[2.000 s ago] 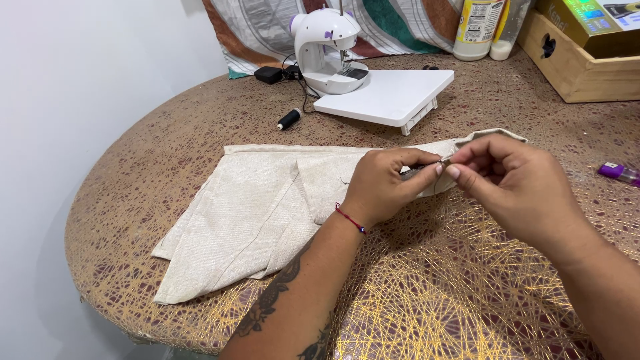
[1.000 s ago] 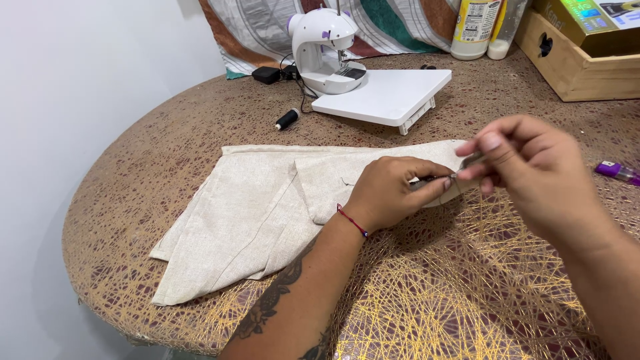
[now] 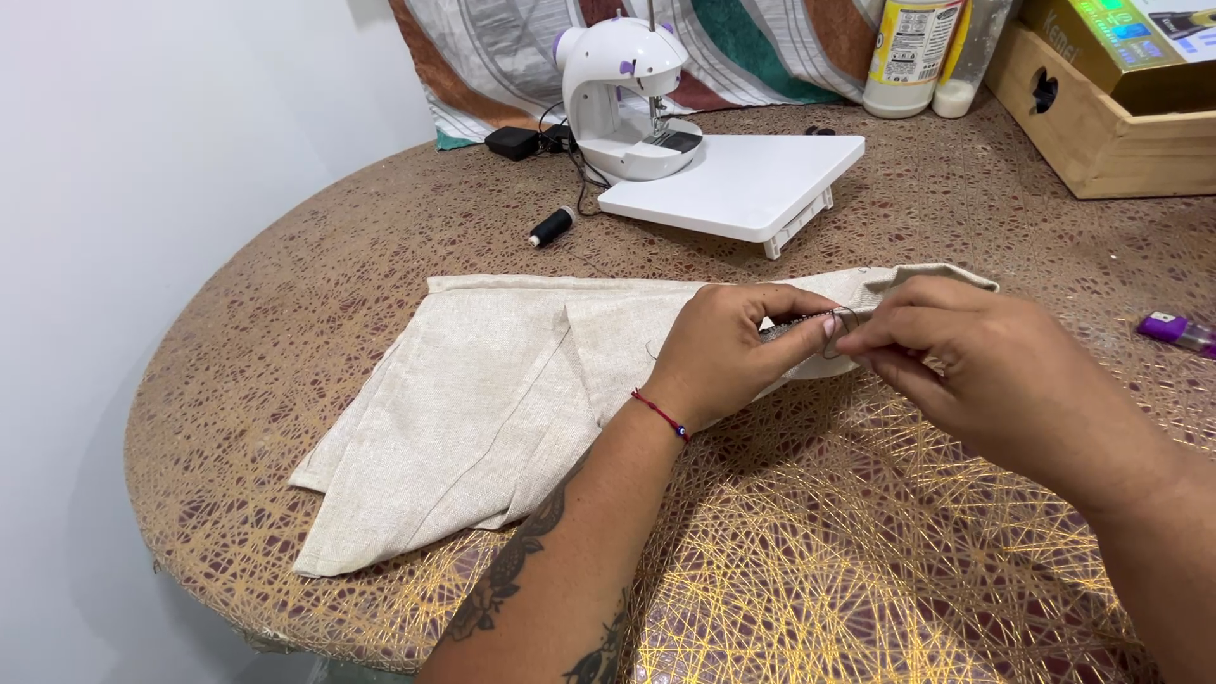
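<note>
Beige cloth [image 3: 475, 370] lies folded across the table. My left hand [image 3: 750, 347] pinches its upper edge between thumb and fingers, where a dark strip of the fabric shows. Close to the left fingertips, my right hand [image 3: 950, 342] has thumb and forefinger pressed together at the same edge. A loop of dark thread [image 3: 841, 332] curls between the two hands. Whether a needle is between the right fingertips cannot be seen. A short loose thread end also shows on the cloth left of my left hand.
Behind the cloth stands a white mini sewing machine [image 3: 622, 95] with a white extension table [image 3: 750, 185]. A black thread spool [image 3: 552, 227] lies before it. A purple object [image 3: 1176, 330] is at right; bottles [image 3: 912, 57] and a wooden crate [image 3: 1092, 133] stand behind.
My right hand was raised a little away from the cloth edge one second ago and is now back down by my left fingertips. The left hand keeps its hold on the cloth.
</note>
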